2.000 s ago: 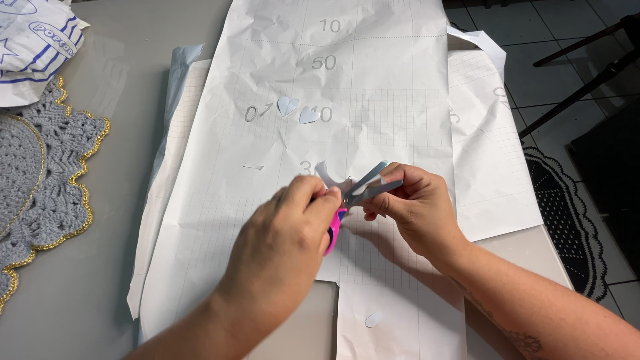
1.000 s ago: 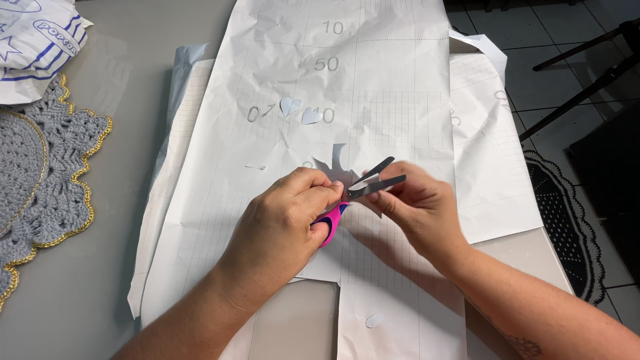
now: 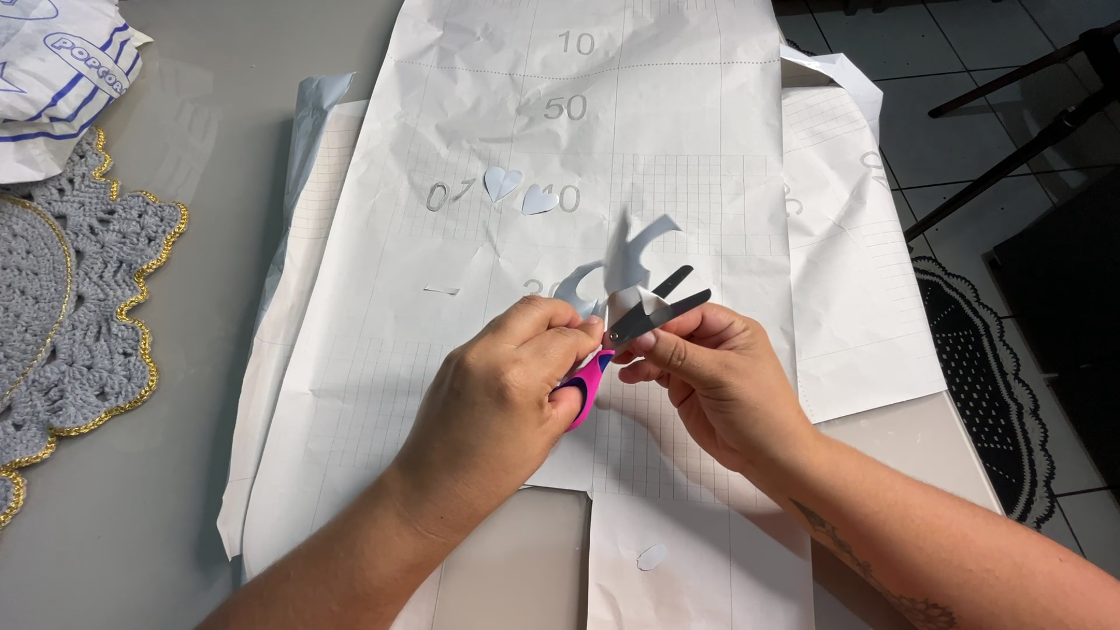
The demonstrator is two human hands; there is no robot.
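Observation:
My left hand (image 3: pixel 507 385) is closed around the pink and dark blue handles of a pair of scissors (image 3: pixel 588 385), whose dark blades stand apart and point up to the right. Between and behind the blades is a curled, partly cut piece of pale paper (image 3: pixel 628 254), its edges blurred. With thumb and fingers my right hand (image 3: pixel 700 363) pinches part of this paper close beside the blades. Two small paper hearts (image 3: pixel 503 185) lie side by side on a large printed paper sheet (image 3: pixel 674 114), beyond my hands. A thin paper scrap (image 3: pixel 442 290) rests left of them, nearer me.
A grey crocheted mat with a gold edge (image 3: pixel 105 324) lies on the grey table (image 3: pixel 210 262) at left, under a crumpled popcorn bag (image 3: pixel 61 79). An oval paper scrap (image 3: pixel 651 557) lies near the front. At right are a tiled floor, dark chair legs and a black crocheted rug (image 3: pixel 980 385).
The paper at the scissors has turned and now stands higher above the blades. My right hand has shifted slightly at the blades. Both hearts lie where they were.

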